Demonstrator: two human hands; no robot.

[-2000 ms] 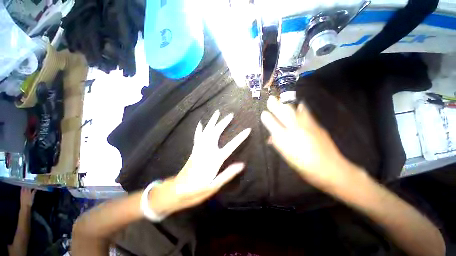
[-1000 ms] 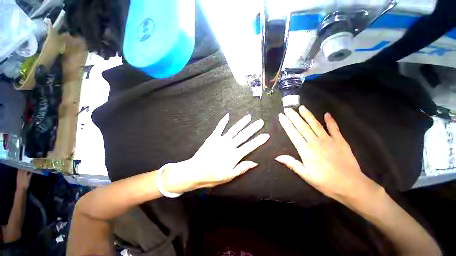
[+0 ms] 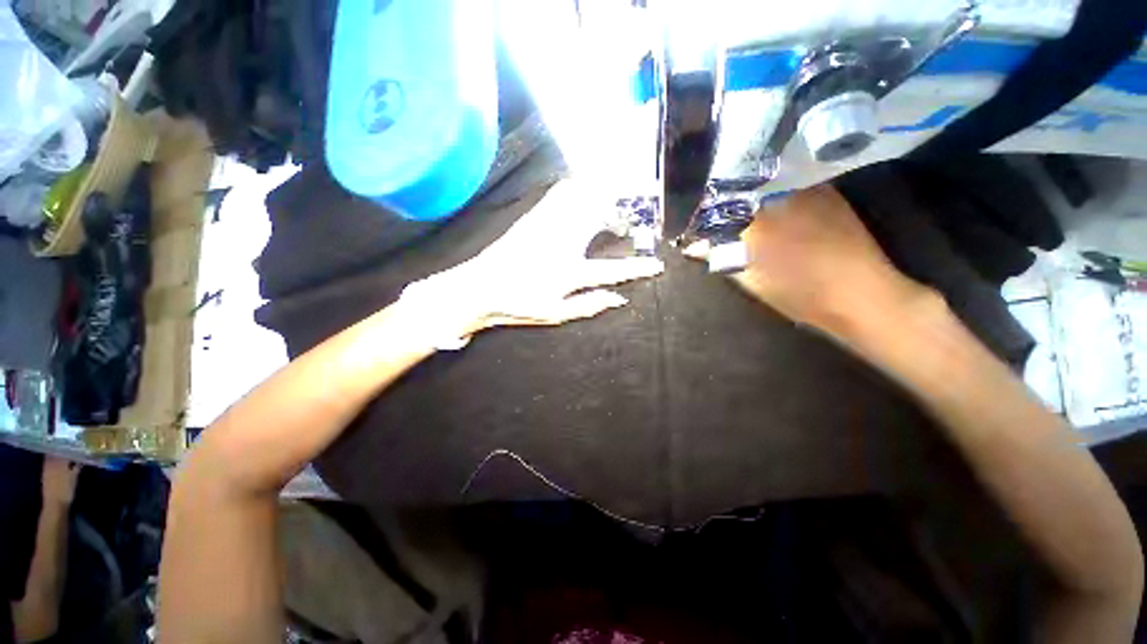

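A dark garment panel lies spread under the needle and presser foot, with a seam line running down its middle. My left hand lies flat on the cloth just left of the presser foot, overexposed white by the lamp light. My right hand is at the cloth just right of the needle area, its fingers bent; the fingertips are partly hidden and blurred. A thin pale loose thread curves across the panel's near edge.
The white sewing machine with a blue stripe spans the top right. A bright blue rounded lamp hangs left of it. Black label tape lies on cardboard beside a yellow basket. Another person's arm shows lower left.
Both hands have moved up towards the needle from lower on the cloth. My right hand's fingers have bent. The cloth has shifted and bunched at the right, and the pale thread now shows near its front edge.
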